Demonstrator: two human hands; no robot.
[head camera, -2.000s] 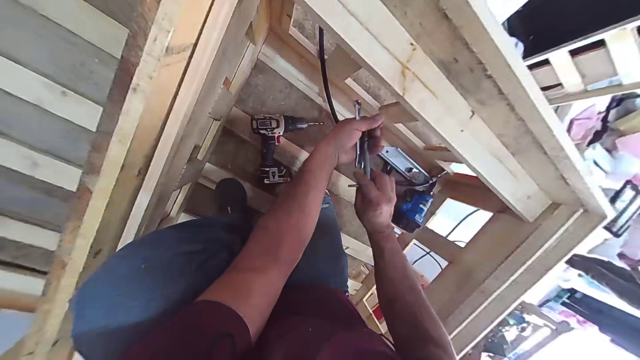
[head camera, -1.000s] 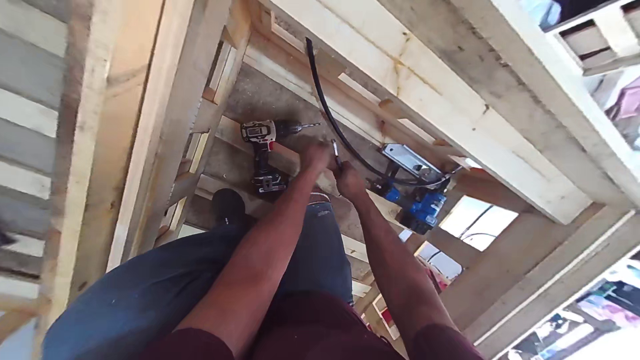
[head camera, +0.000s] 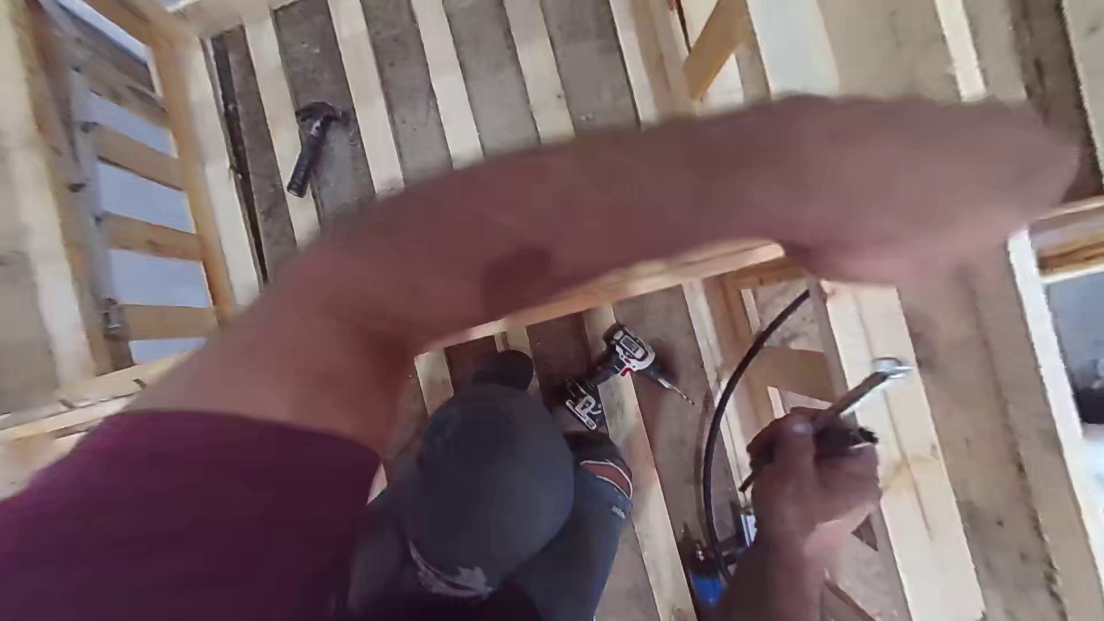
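Note:
My right hand (head camera: 811, 492), at the lower right, grips a slim metal hand tool (head camera: 854, 398) that looks like a wrench, its shiny head pointing up and right. A small dark piece beside the shaft is partly hidden by the fingers. My left arm stretches across the view to the right. My left hand (head camera: 914, 198) is blurred over the wooden boards, its fingers and anything in them unclear. Just below it, the upper part of a curved black hose (head camera: 714, 431) shows. A cordless drill (head camera: 623, 355) with a bit fitted lies on the slats beside my knee.
A claw hammer (head camera: 312, 147) rests on the slatted wood at the upper left. A blue tool (head camera: 707, 586) shows partly at the bottom, next to the hose. Wooden framing boards (head camera: 992, 414) stand along the right, and a slatted wooden frame (head camera: 147, 233) is at the left.
My two hands, close together before, are now apart; my left arm reaches across to the right. The view has swung, and the hammer now shows.

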